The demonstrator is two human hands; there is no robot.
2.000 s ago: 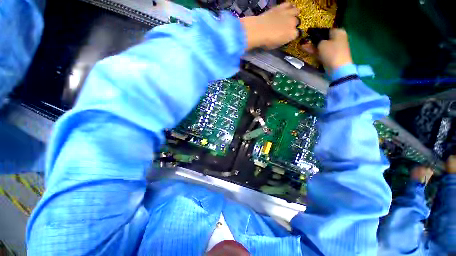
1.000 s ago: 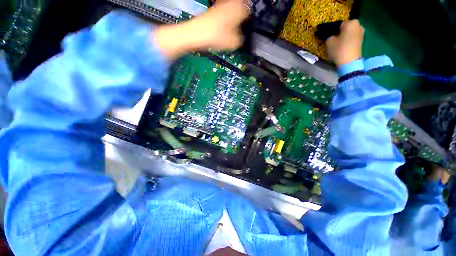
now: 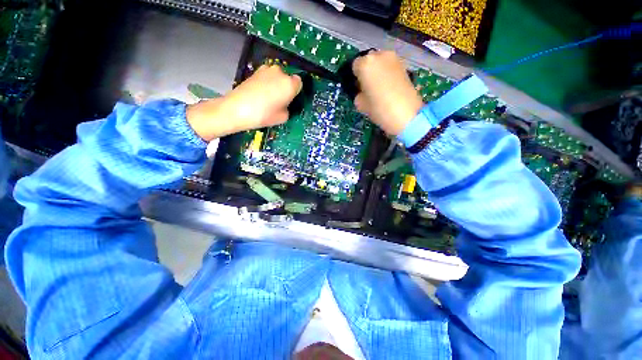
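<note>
The main circuit board [image 3: 310, 144], green and crowded with silver and white parts, lies in its black pallet [image 3: 366, 204] in front of me. My left hand [image 3: 271, 95] is over the board's far left part, fingers curled, with black covering at the fingertips. My right hand [image 3: 384, 88] is over its far right corner, beside the narrow green board [image 3: 303, 35], also with black at the fingertips. The fingertips of both hands are hidden, so I cannot tell if they hold parts. A light blue wrist strap [image 3: 443, 109] is on my right wrist.
A bin of small yellow components [image 3: 447, 21] stands beyond the line, with a black bin [image 3: 366, 5] left of it. A silver rail [image 3: 317, 239] runs along the near side. More boards [image 3: 556, 172] lie to the right. Another person's sleeve [image 3: 619, 260] shows at the right edge.
Both hands have come back from the bin area to over the left main board. The view has shifted, so the boards and bins sit differently in it.
</note>
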